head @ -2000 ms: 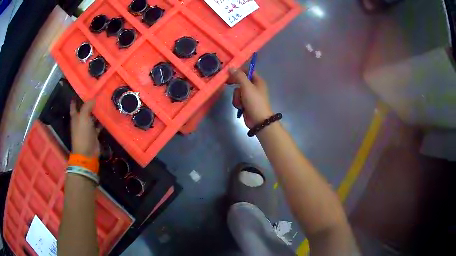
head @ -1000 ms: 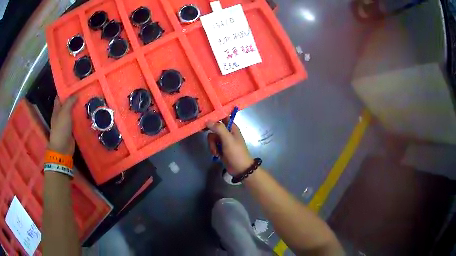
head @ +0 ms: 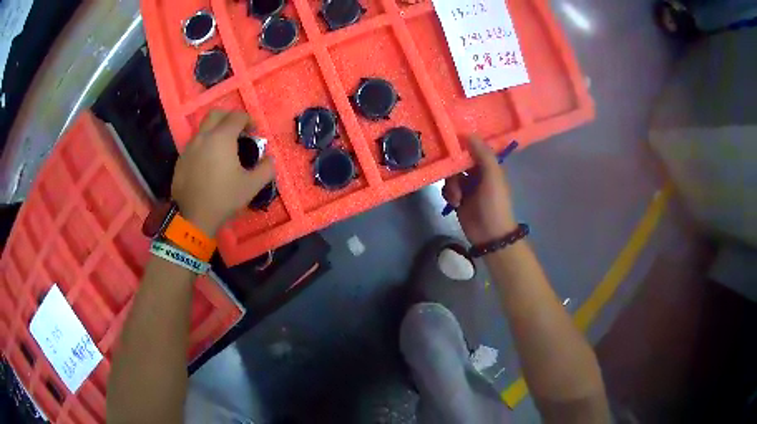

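A red compartment tray [head: 448, 161] with round watch heads [head: 375, 100] in several pockets spans the upper middle. A handwritten paper note [head: 483, 45] lies on its right part. My left hand [head: 217, 170] reaches over the tray's lower left pocket, its fingers on a silver-rimmed watch head [head: 250, 151]. Another watch head [head: 263, 196] shows partly below my fingers. My right hand [head: 483, 192] holds the tray's front edge, with a blue pen [head: 508, 151] between its fingers.
A second red tray [head: 124, 240] with a paper note [head: 66, 338] lies at lower left. Black trays [head: 286, 269] are below the held tray. Grey floor with a yellow line [head: 624, 258], my shoe [head: 452, 263] and white scraps shows at right. A pale box-like shape [head: 705, 157] is at far right.
My left hand has left the tray's left edge and moved onto the watch heads in the lower left pocket. The tray and my right hand have shifted right in view.
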